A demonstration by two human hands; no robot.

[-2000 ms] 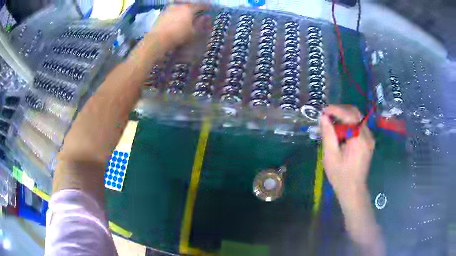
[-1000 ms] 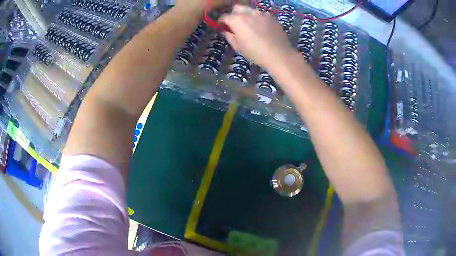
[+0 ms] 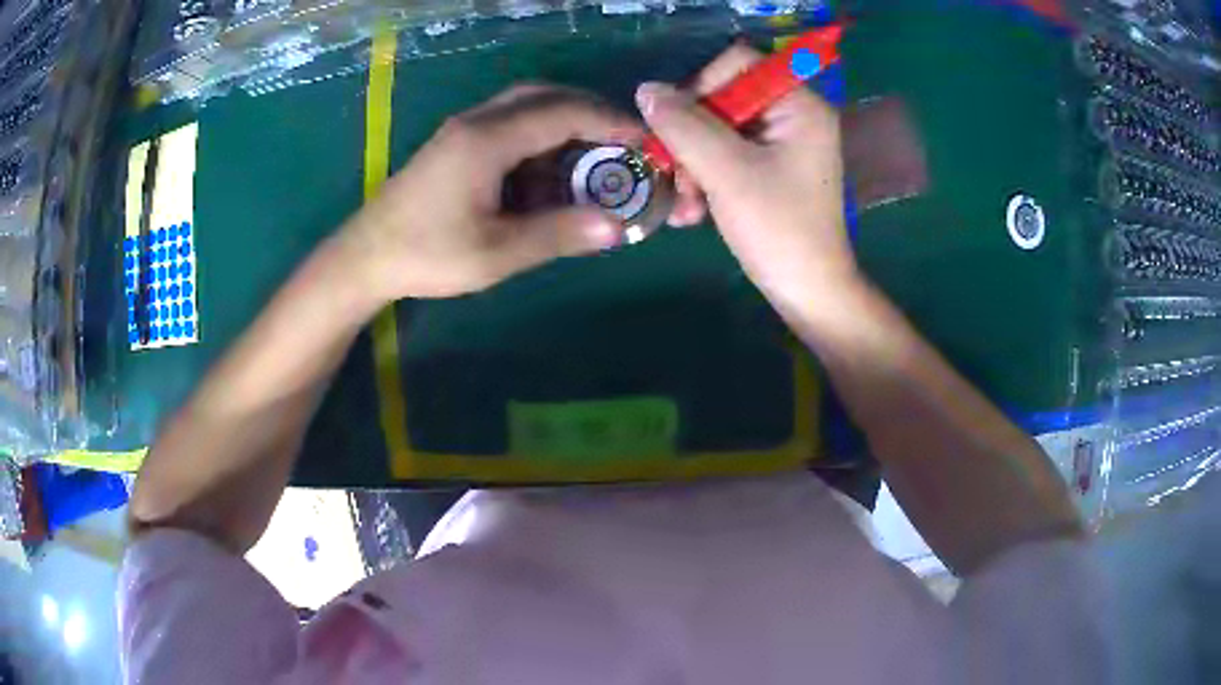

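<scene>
My left hand (image 3: 462, 201) holds a round metal part (image 3: 612, 182), a silver ring with grey rings inside, between thumb and fingers above the green mat. The round metal holder (image 3: 648, 218) shows partly behind and below the part; whether it touches the mat I cannot tell. My right hand (image 3: 770, 174) grips the red probe (image 3: 763, 88), which has a blue dot. The probe's tip end is at the right edge of the part, by my right thumb and fingers.
A sticker sheet with blue dots (image 3: 164, 281) lies left on the mat, a dark thin stick (image 3: 146, 214) on it. A loose ring part (image 3: 1027, 221) and a reddish-brown pad (image 3: 886, 150) lie right. Parts trays (image 3: 1165, 228) stand at the right. A green label (image 3: 592, 427) is near the front.
Both hands have come back from the far tray to the mat's middle. The left now holds a part at the holder; the right still has the probe. The view has tilted down.
</scene>
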